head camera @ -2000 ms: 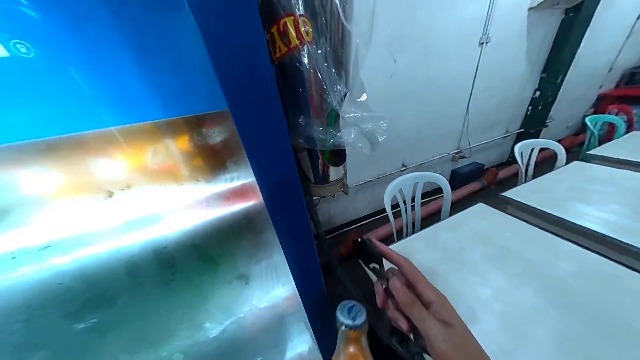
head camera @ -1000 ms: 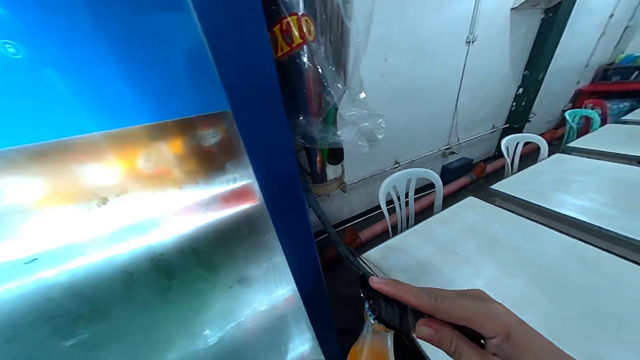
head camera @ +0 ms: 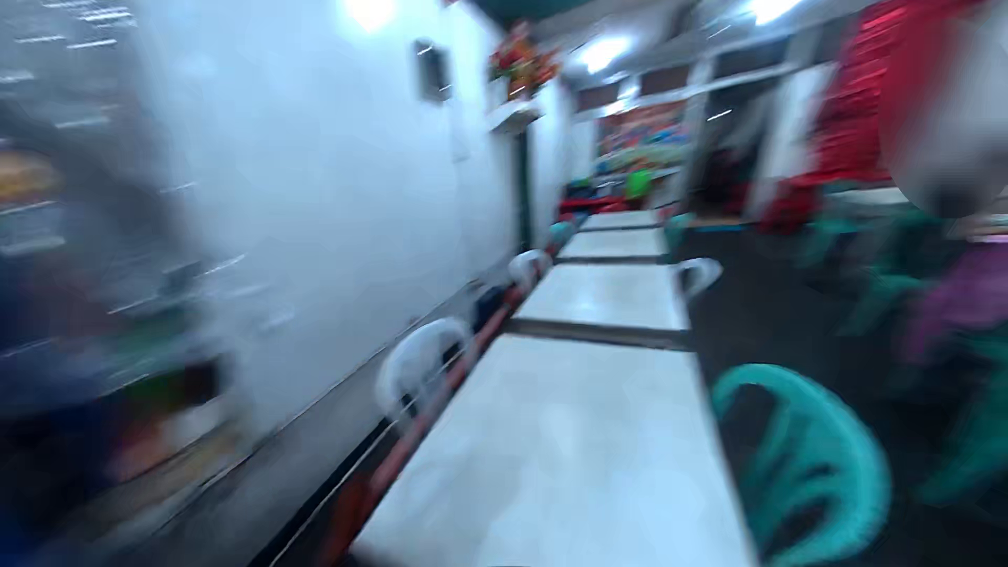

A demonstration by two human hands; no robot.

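Observation:
Neither my left hand nor my right hand is in view, so what they hold cannot be seen. The head view is blurred. A white-topped table (head camera: pixel 575 441) stands nearest, with a white plastic chair (head camera: pixel 417 362) at its left side and a green plastic chair (head camera: pixel 819 465) at its right. More white-topped tables (head camera: pixel 606 291) run in a row behind it. No bottle shows in this frame.
A white wall (head camera: pixel 315 181) runs along the left, with a reddish pipe (head camera: pixel 472 346) low beside it. Flowers (head camera: pixel 521 63) stand on a small wall shelf. Dark floor (head camera: pixel 756 307) lies right of the tables, with more green chairs (head camera: pixel 890 276) beyond.
The view has swung right, away from the blue and metal surface. The hand holding a black-handled object, and the bottle by it, have left the view.

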